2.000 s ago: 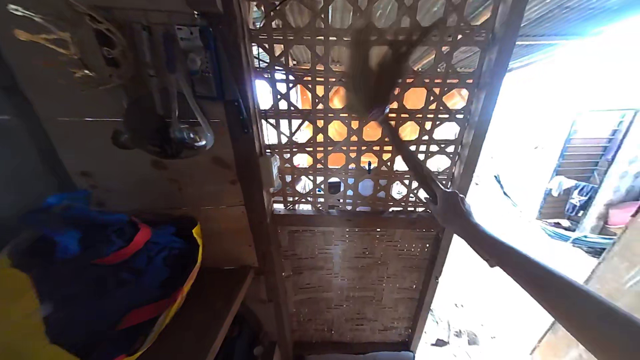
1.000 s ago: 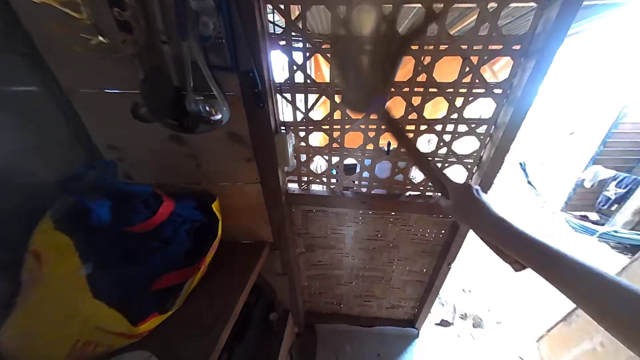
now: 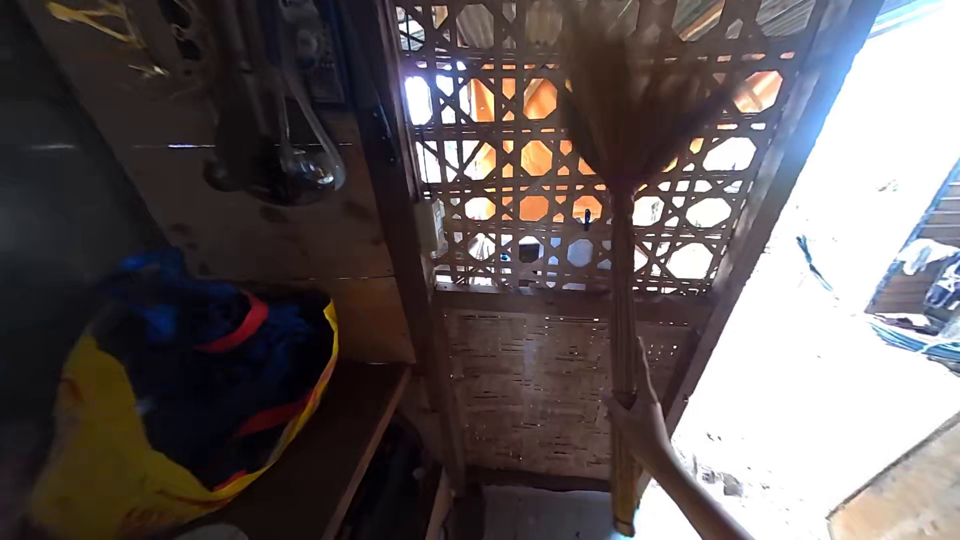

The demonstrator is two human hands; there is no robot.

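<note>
A soft broom (image 3: 624,300) stands nearly upright, its fan of bristles raised in front of the woven lattice panel (image 3: 525,161). My right hand (image 3: 637,412) is closed around the lower part of its handle, below the middle of the view. The bristles are blurred and cover the upper right of the lattice. Beneath the lattice, behind the handle, is a woven bamboo panel (image 3: 525,375). My left hand does not show.
At the left, a yellow bag (image 3: 97,427) full of dark blue cloth sits on a wooden shelf (image 3: 352,442). Utensils (image 3: 300,165) hang on the plank wall above. A wooden post (image 3: 780,172) borders the bright doorway on the right.
The broom has swung from a slant to nearly upright, and more of its handle shows. My right hand is now lower, in front of the bamboo panel.
</note>
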